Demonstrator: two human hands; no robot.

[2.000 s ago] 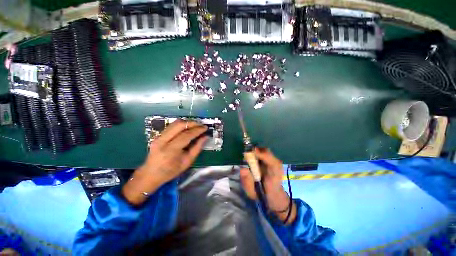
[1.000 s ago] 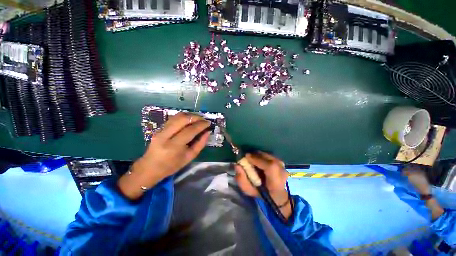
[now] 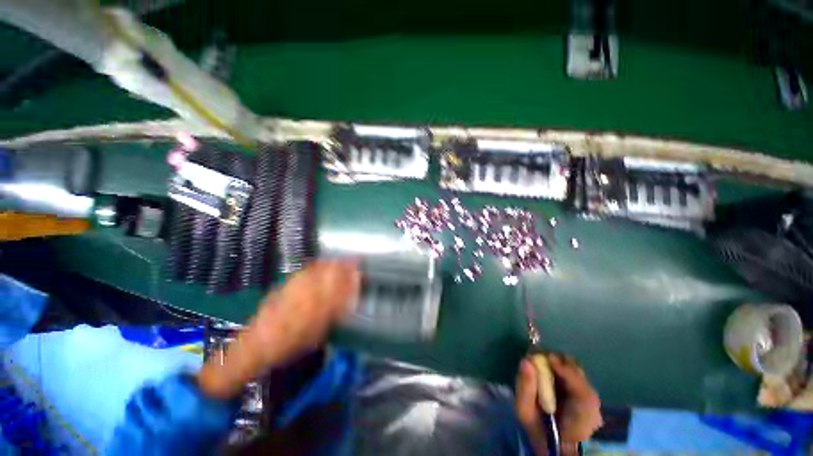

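My left hand [image 3: 307, 307] is motion-blurred. Its fingers are at the left end of a phone board assembly [image 3: 401, 301], which is blurred too and shows a pale panel with dark bars; the grip itself is hidden. My right hand [image 3: 560, 401] is shut on the tan grip of a soldering iron [image 3: 545, 378]. The iron's thin tip points up, just below a loose heap of tiny pinkish-purple and silver components [image 3: 513, 240]. No solder wire can be made out in my left hand.
Stacked board assemblies [image 3: 506, 169] line the back edge. Dark ribbed rows [image 3: 290, 209] at left carry a single board [image 3: 212, 191]. At right are a black fan [image 3: 771, 245] and a white cup [image 3: 762, 338]. A green conveyor [image 3: 428, 80] with single boards lies beyond the ledge.
The view has shifted up and left. The board beside my left hand now shows its barred panel and is blurred. My right hand and the iron have moved away from the board to the right.
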